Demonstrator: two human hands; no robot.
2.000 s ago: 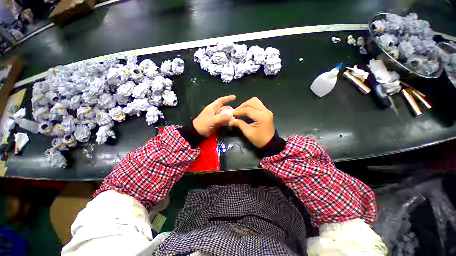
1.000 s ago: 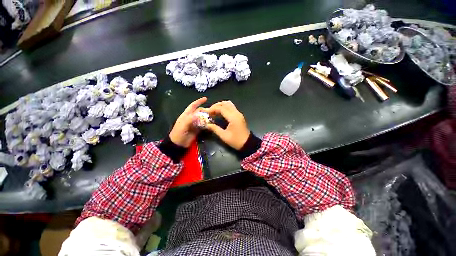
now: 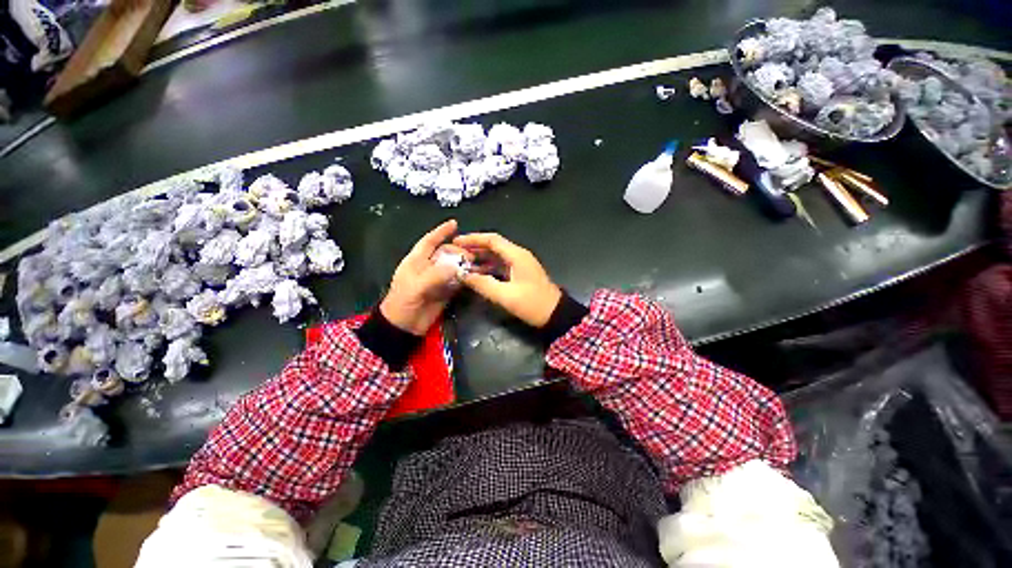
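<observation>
My left hand (image 3: 422, 280) and my right hand (image 3: 510, 277) are together above the front of the dark green bench. They hold one small knobbly whitish piece (image 3: 454, 262) between the fingers, mostly hidden by them. Below my left hand, a red pad (image 3: 427, 381) lies at the bench edge, partly under my left wrist. A large heap of knobbly grey-white pieces (image 3: 144, 272) lies to the left, some showing round openings. A smaller group of whiter pieces (image 3: 466, 158) lies beyond my hands.
A squeeze bottle with a blue tip (image 3: 650, 184) lies to the right. Beside it are a white tissue (image 3: 773, 155), a dark-handled tool (image 3: 768, 195) and wood-handled tools (image 3: 841, 196). Heaped steel basins (image 3: 884, 135) stand far right. A plastic liner bag (image 3: 888, 416) is below right.
Since two seconds ago the view has shifted to the right. Both hands stay together; the fingers have closed more over the knobbly piece, which showed more clearly a second ago.
</observation>
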